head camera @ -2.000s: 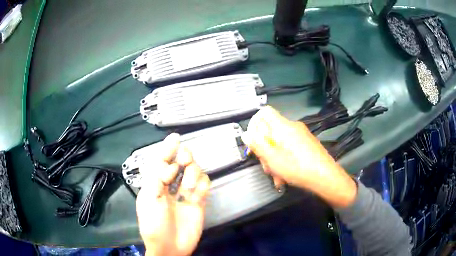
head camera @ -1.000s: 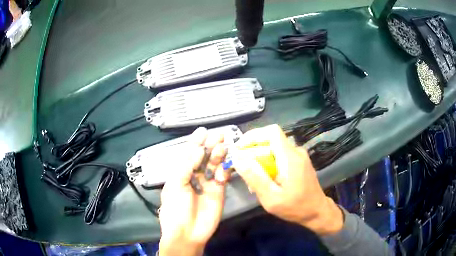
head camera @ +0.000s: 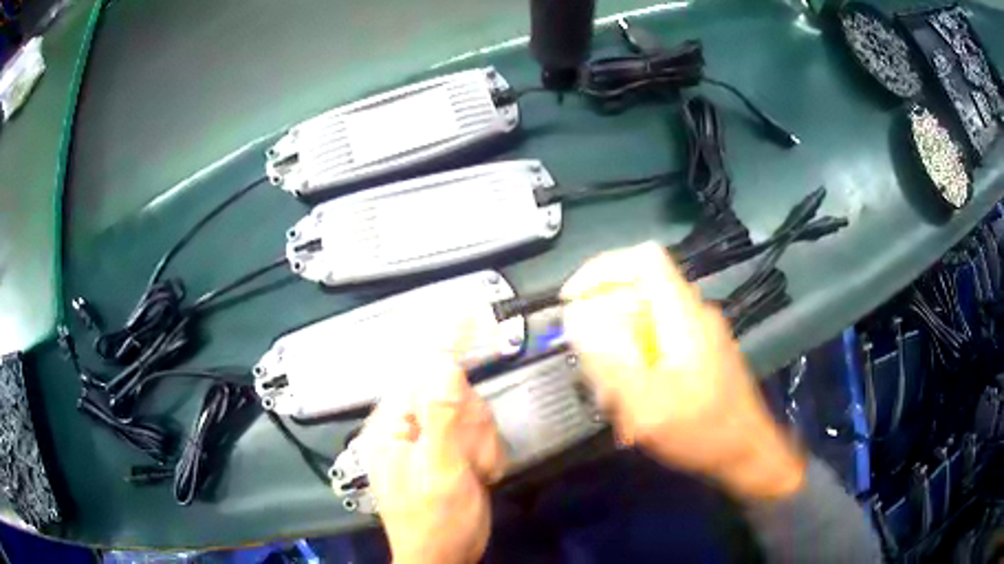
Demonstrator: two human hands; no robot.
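Four light-grey ribbed power units lie in a slanting row: the top unit (head camera: 402, 127), second unit (head camera: 424, 224), third unit (head camera: 380, 353) and nearest unit (head camera: 542, 413). My left hand (head camera: 435, 468) is over the nearest unit's left part, fingers curled and blurred; whether it holds anything is hidden. My right hand (head camera: 672, 380), also blurred, is closed round a yellow hand tool (head camera: 644, 331). The tool's blue tip points left, near the right ends of the third and nearest units. My right fingers are beside the nearest unit's right end.
Black cable bundles lie left (head camera: 149, 331) and right (head camera: 705, 165) of the units. A dark driver (head camera: 561, 39) hangs at top centre. A screw bowl (head camera: 941, 160), dark-parts bowl (head camera: 881, 50) and black tray (head camera: 958, 72) stand upper right. Another parts tray (head camera: 22, 441) is far left.
My left hand has turned from palm up with dark parts showing to curled over the nearest unit. My right hand has moved slightly right. The hanging driver has shifted.
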